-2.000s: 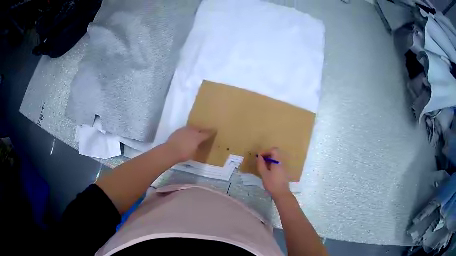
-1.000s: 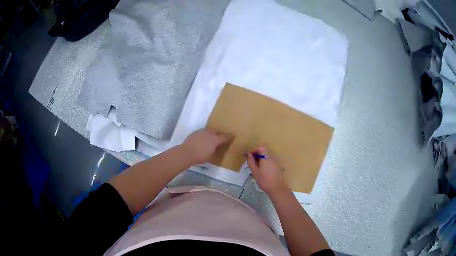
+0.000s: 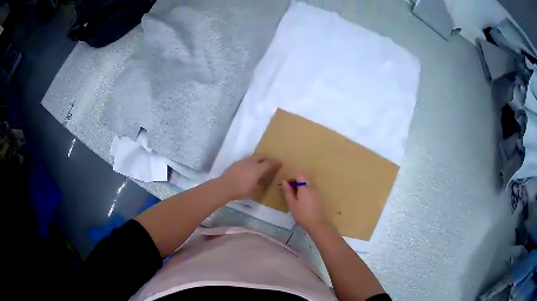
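Observation:
A tan-brown pattern card (image 3: pixel 335 159) lies flat on the near part of a stack of white cut panels (image 3: pixel 347 70). My left hand (image 3: pixel 244 176) rests on the card's left edge, fingers bent, holding nothing that I can see. My right hand (image 3: pixel 303 203) grips a blue marking pen (image 3: pixel 299 184) with its tip down at the card, a little right of my left hand. My right hand hides the card's notch. A small dark hole or dot shows on the card to the right of my right hand.
A speckled grey panel pile (image 3: pixel 182 76) lies left of the white stack, with a small white fabric piece (image 3: pixel 138 157) under its near end. A black bag (image 3: pixel 112 20) is at the far left. Grey and white cut pieces (image 3: pixel 524 111) heap along the table's right side (image 3: pixel 447 176).
The view has shifted, so the table things sit further right and lower. My right hand and the pen have moved left across the card, closer to my left hand, which stays on its left part.

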